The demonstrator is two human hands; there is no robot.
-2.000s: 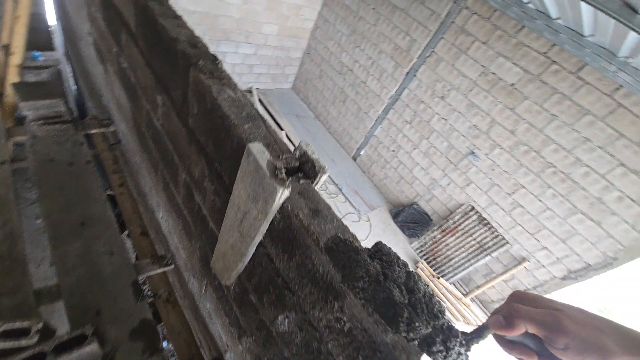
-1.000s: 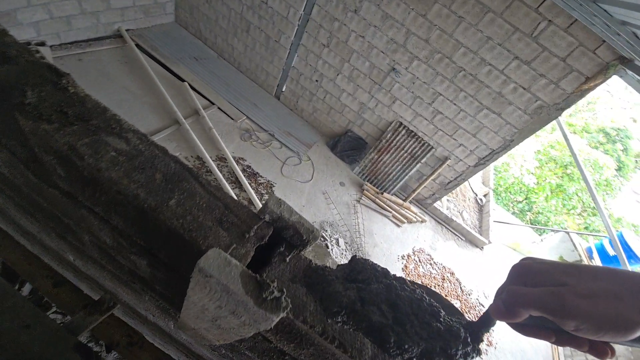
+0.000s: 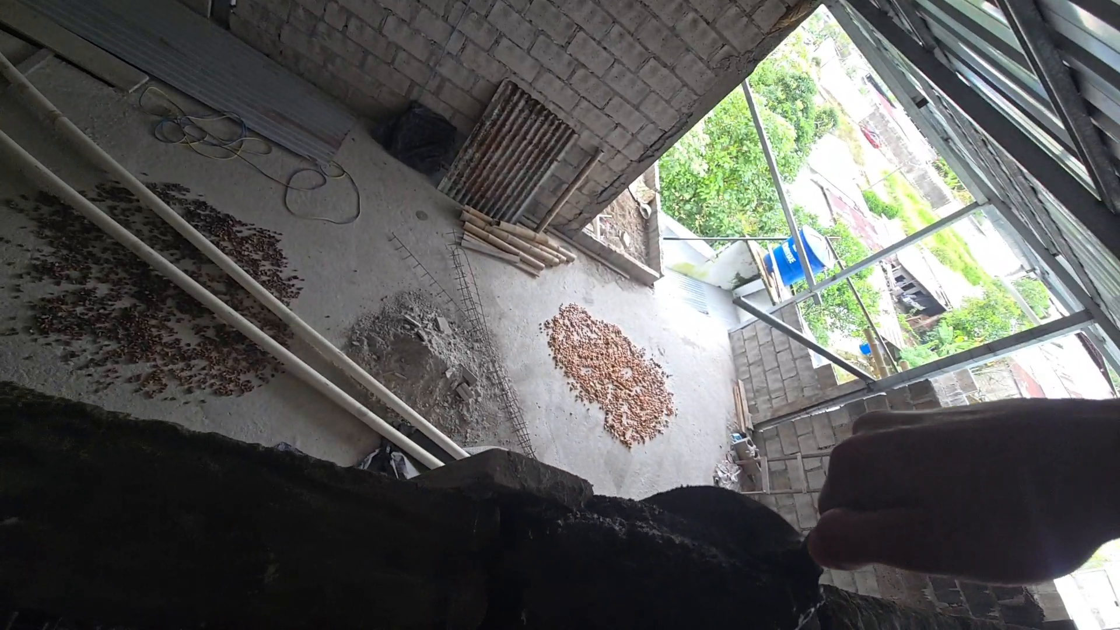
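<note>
My right hand [image 3: 954,490] comes in from the right edge, in shadow, closed around the handle of what looks like a mason's trowel. The tool's dark, rounded blade [image 3: 726,516] lies against the top of the block wall [image 3: 262,525], just left of my fingers. Whether mortar is on it is too dark to tell. Left of the blade, a piece of concrete block [image 3: 516,477] sits on the wall top. My left hand is out of view.
Beyond and below the wall is a concrete floor with two long pale poles [image 3: 219,289], a rubble pile [image 3: 429,359], brown gravel-like heaps [image 3: 612,372], wire reinforcement [image 3: 490,350], bamboo-like poles [image 3: 516,241], a corrugated sheet [image 3: 507,153] and a loose cable [image 3: 306,188]. Metal framing [image 3: 971,350] stands at right.
The view has swung strongly toward the floor and the opening at right. Dark mortar heaped beside the block piece showed clearly earlier; now that area is in deep shadow. My right hand keeps its grip.
</note>
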